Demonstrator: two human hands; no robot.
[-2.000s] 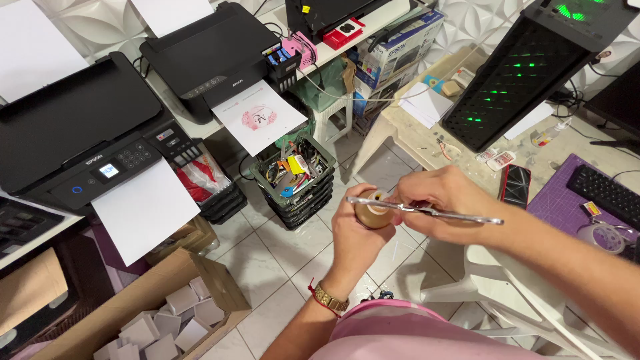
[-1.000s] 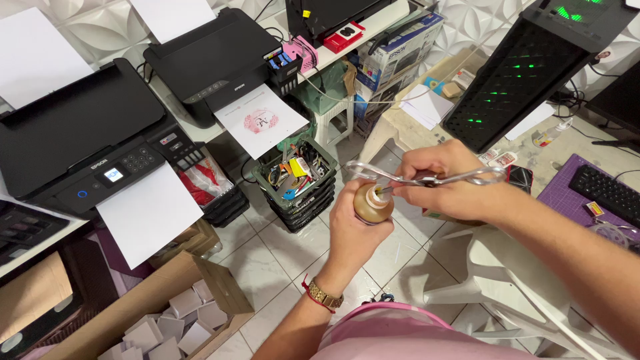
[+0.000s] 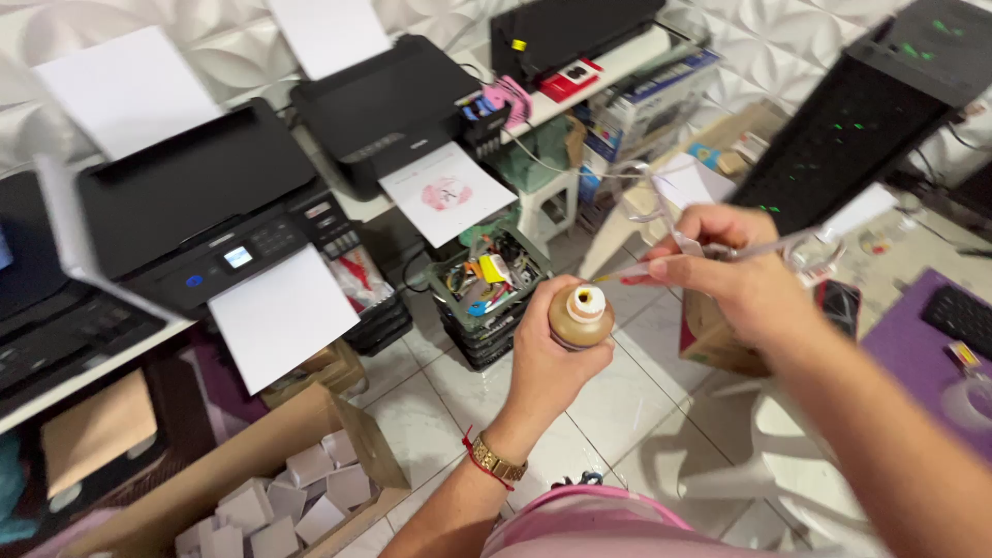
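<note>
My left hand (image 3: 546,364) grips a round-shouldered bottle (image 3: 580,329) of brownish-yellow colour, its white neck facing up with a dark hole and yellow stain in the mouth. To the upper right of the bottle, my right hand (image 3: 721,256) holds a blurred metal tool with looped handles, seemingly scissors (image 3: 686,236). A narrow tip with yellow on it points from my fingers toward the bottle mouth, apart from it. A gold watch and a red string are on my left wrist.
Two black printers (image 3: 201,194) (image 3: 403,108) with paper stand on a shelf at left. Below are a basket (image 3: 465,314) of small items and a cardboard box (image 3: 349,442) of white boxes. A white plastic chair (image 3: 790,457), a computer tower (image 3: 837,124) and a purple mat (image 3: 891,333) are at right.
The metal tool was at the bottle mouth one second ago; my right hand has moved it off to the right. The bottle's mouth is now uncovered. The view has shifted somewhat.
</note>
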